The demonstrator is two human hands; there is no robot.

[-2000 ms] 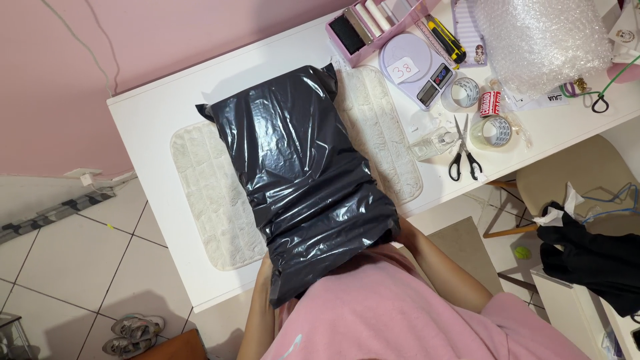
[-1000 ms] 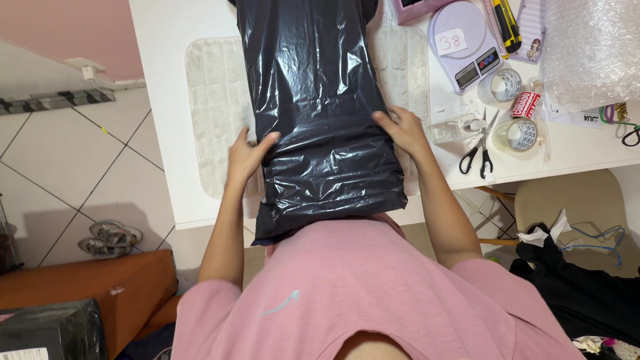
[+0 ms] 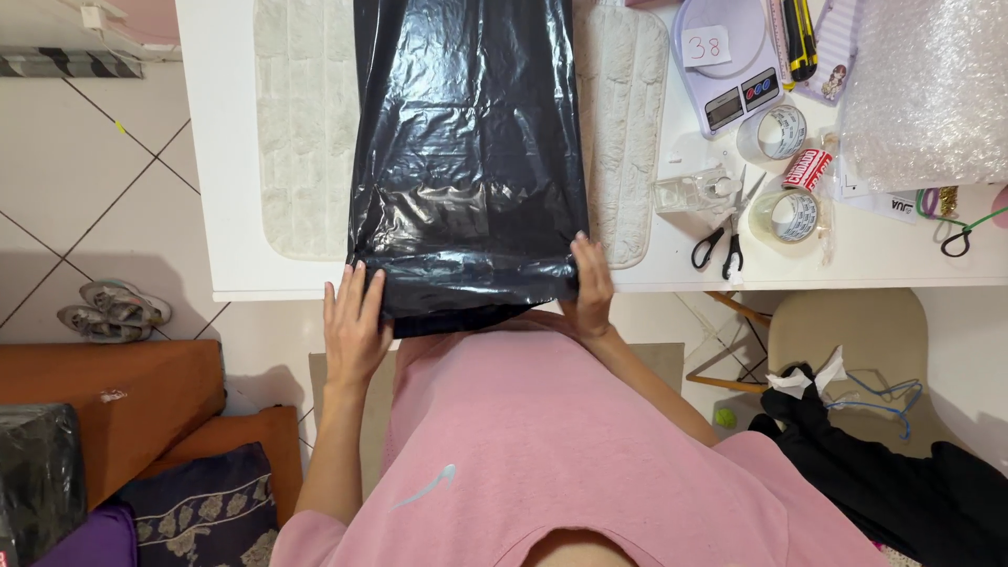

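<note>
A large black plastic mailing bag (image 3: 472, 157) lies over a quilted cream mat (image 3: 622, 142) on the white table, its near end overhanging the front edge against the pink shirt. My left hand (image 3: 354, 323) is on the bag's near left corner, fingers spread over the plastic, thumb side hidden. At the near right corner my right hand (image 3: 591, 287) has its fingers along the bag's side, and the plastic between them is folded or creased across. Whether either hand pinches the plastic cannot be told.
To the right on the table are a kitchen scale (image 3: 724, 71), a yellow utility knife (image 3: 801, 39), tape rolls (image 3: 783, 216), black-handled scissors (image 3: 720, 244), a clear bottle (image 3: 693, 193) and bubble wrap (image 3: 929, 94). A beige chair (image 3: 850, 331) with black cloth stands below; an orange sofa (image 3: 102, 394) is at left.
The bag, turned at an angle two seconds ago, now lies straight. Both hands have moved from its sides to its near corners since one second ago. The view has shifted.
</note>
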